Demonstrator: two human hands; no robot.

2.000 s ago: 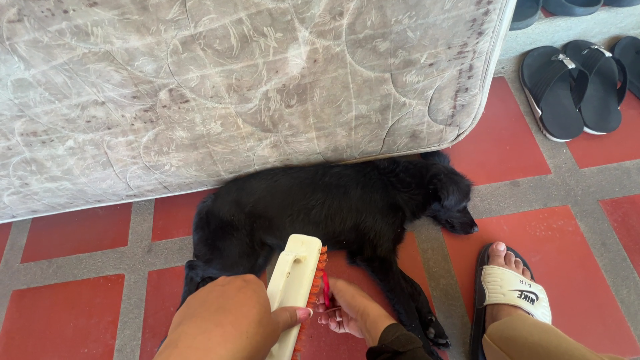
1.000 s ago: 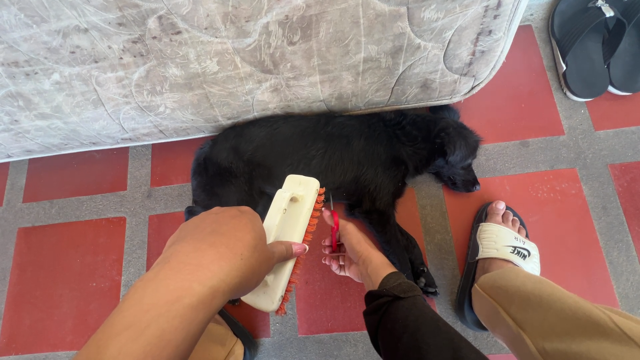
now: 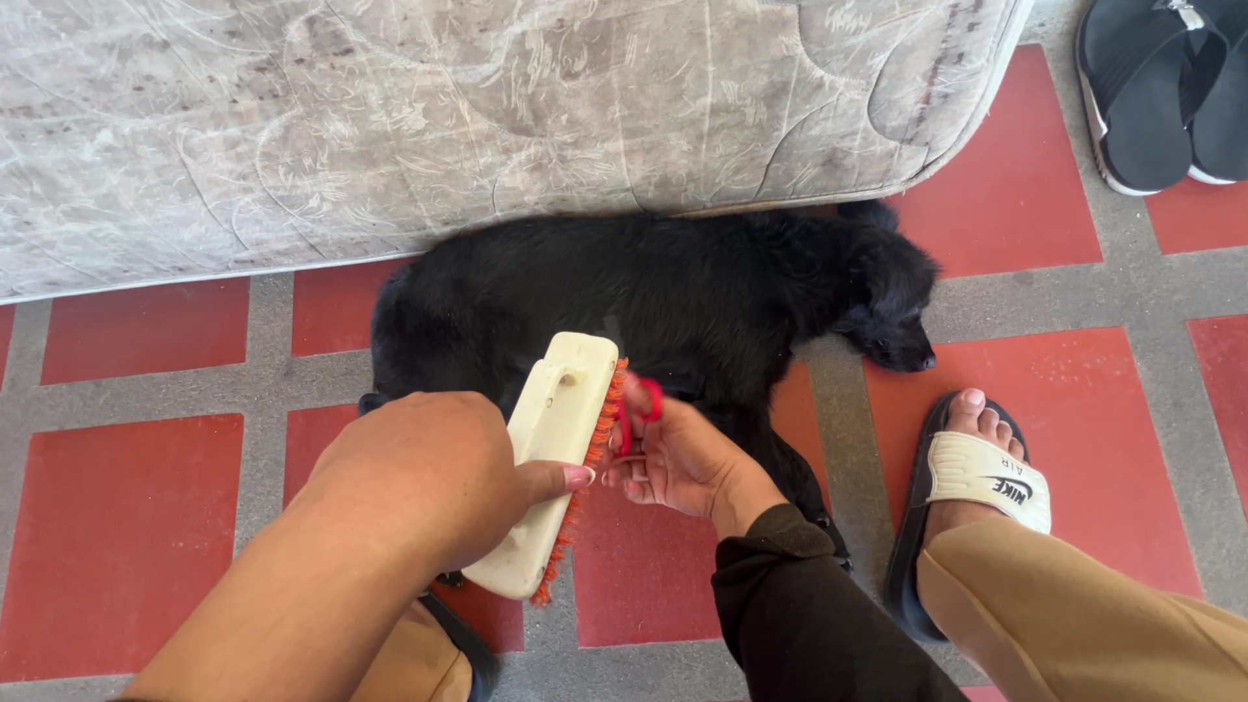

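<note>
My left hand (image 3: 439, 478) grips a cream plastic scrub brush (image 3: 561, 419) by its back, thumb across it. Orange bristles (image 3: 590, 463) face right, toward my other hand. Red-handled scissors (image 3: 643, 402) sit in the fingers of my right hand (image 3: 673, 453), close beside the bristles; the blades are hard to make out against dark fur. Beyond both hands a black dog (image 3: 624, 283) lies on its side on the tiled floor, its head to the right and its legs stretched toward me.
A stained quilted mattress (image 3: 487, 107) stands along the dog's back. Black sandals (image 3: 1136, 107) rest at the upper right. My foot in a slide with a white strap (image 3: 990, 478) is on the red tiles (image 3: 1043, 409), near the dog's head. My other foot is partly hidden at the bottom.
The view has shifted slightly. My hands still hold the brush and the scissors close together; the scissors' blades, visible one second ago, are now hard to see. The dog lies in the same pose.
</note>
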